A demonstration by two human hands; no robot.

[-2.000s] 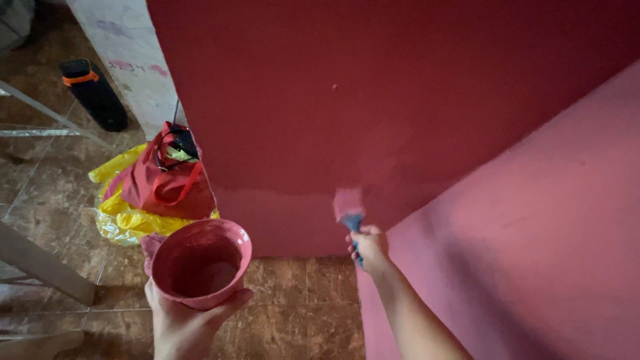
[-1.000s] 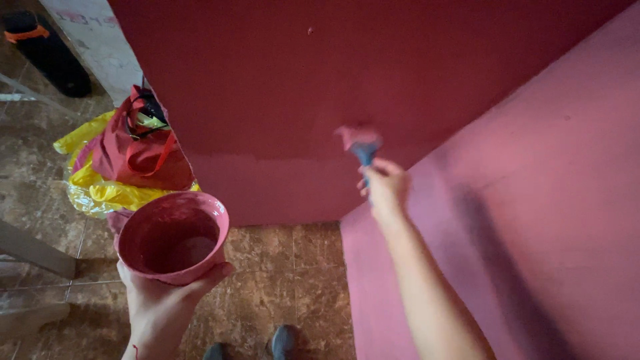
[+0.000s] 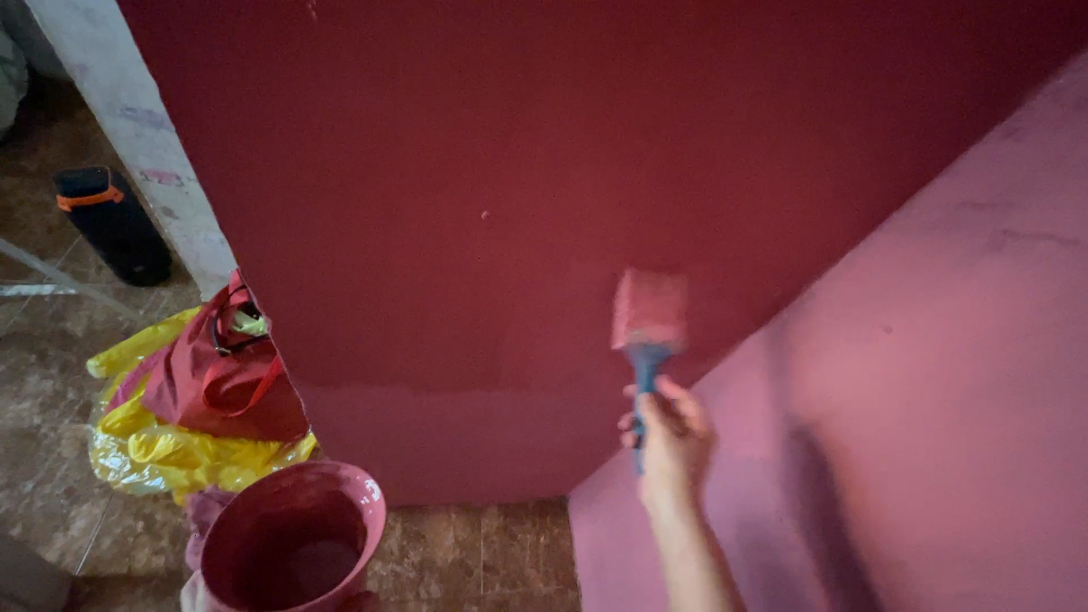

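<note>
My right hand (image 3: 676,429) grips the blue handle of a paintbrush (image 3: 651,319), its broad bristles coated pink and blurred. The bristles are at the dark red wall (image 3: 442,170), near the corner with the pink wall (image 3: 952,365); whether they touch is hard to tell. A lighter pinkish band (image 3: 442,442) runs along the foot of the red wall. At the lower left, my left hand (image 3: 194,586) holds a pink container (image 3: 371,527) with dark red paint inside; most of that hand is hidden by the container and the frame edge. A purplish cloth (image 3: 204,514) lies against the container's side.
On the brown tiled floor (image 3: 476,552), a red fabric bag (image 3: 195,382) rests on yellow plastic bags (image 3: 187,455) beside the red wall's left edge. A black cylindrical object with an orange strap (image 3: 119,229) stands farther back, near a pale wall end (image 3: 144,127).
My right hand keeps hold of the brush, which has shifted along the red wall. The container in my left hand now sits lower in view, partly cut off. The view has shifted.
</note>
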